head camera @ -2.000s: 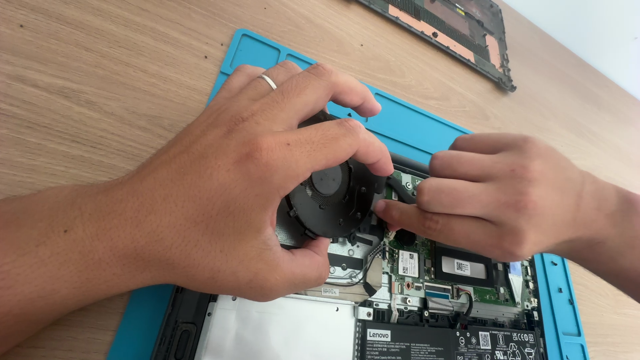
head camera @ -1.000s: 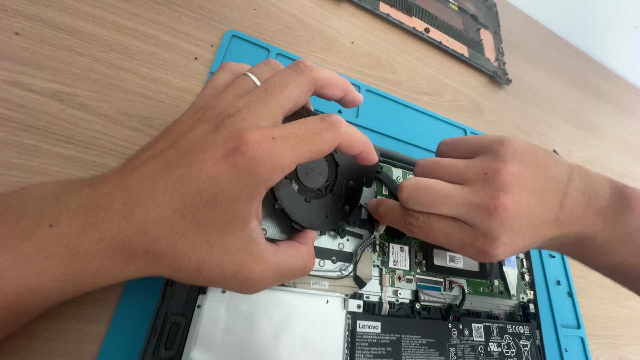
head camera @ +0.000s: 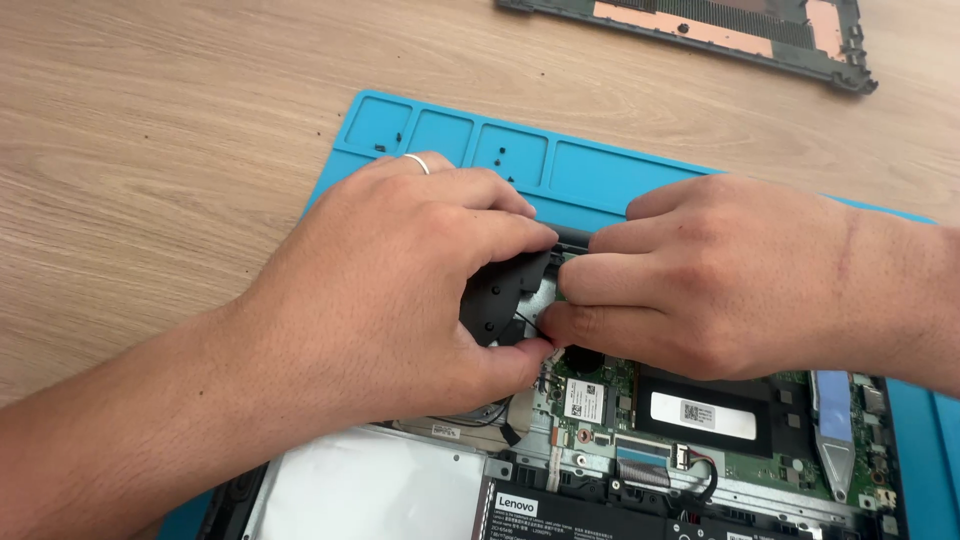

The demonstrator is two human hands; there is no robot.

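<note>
My left hand (head camera: 405, 285), with a ring on one finger, grips the black cooling fan (head camera: 495, 296) of an opened laptop, its fingers over the top edge. The fan sits tilted above the chassis, mostly hidden by that hand. A thin black cable (head camera: 531, 324) runs from beside the fan to the fingertips of my right hand (head camera: 675, 277), where thumb and index finger close on it. My left thumb touches the same spot. Below lie the green motherboard (head camera: 619, 375), a small card with a white label (head camera: 585, 400) and the black Lenovo battery (head camera: 585, 517).
The laptop lies on a blue silicone repair mat (head camera: 600, 176), whose top compartments hold several small screws (head camera: 502, 151). A black laptop bottom cover (head camera: 720, 39) with copper-coloured patches rests on the wooden table (head camera: 150, 187) at the upper right.
The fan, whose round face showed before, is now turned and largely covered by my left hand. My left thumb has come over to my right fingertips at the cable. The view has shifted somewhat.
</note>
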